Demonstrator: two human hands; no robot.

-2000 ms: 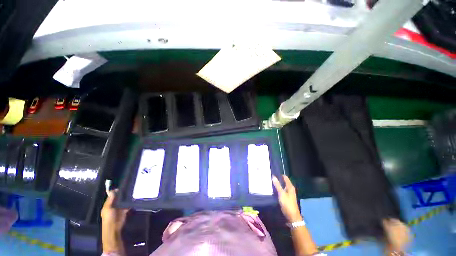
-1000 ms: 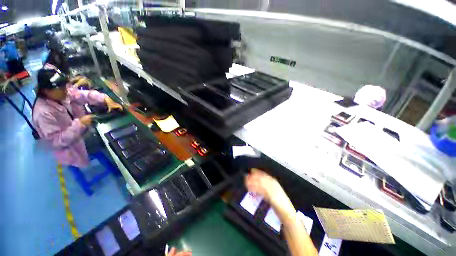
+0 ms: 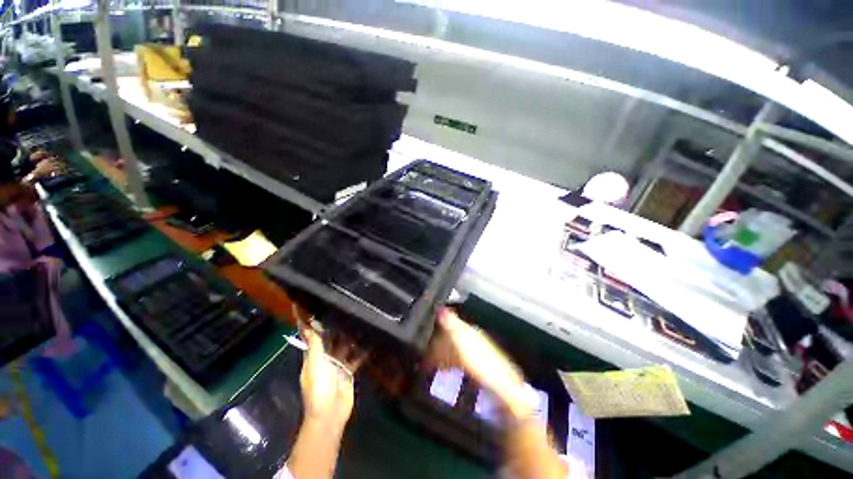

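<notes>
A black phone tray (image 3: 376, 295) with glossy dark slots is tilted in front of the shelf, its far end by the shelf edge. My left hand (image 3: 325, 379) grips its near left corner from below, with a slim white stick (image 3: 296, 342) at the fingers. My right hand (image 3: 472, 355), blurred, is at its near right corner; the fingertips are partly hidden under it. Below, phones with lit white screens (image 3: 446, 384) lie in another tray. More dark trays with a glare spot (image 3: 245, 426) lie at lower left.
Stacked black trays (image 3: 290, 117) stand on the white shelf (image 3: 533, 290). Phone frames and a white sheet (image 3: 669, 281) lie on it at right. A yellow dotted sheet (image 3: 628, 391) hangs from its edge. A person in pink (image 3: 28, 243) is at far left beside the green bench.
Both hands have come up to the near end of the tray, which was by the shelf stack with no hand on it. My right hand has left the lit phones. The view has turned.
</notes>
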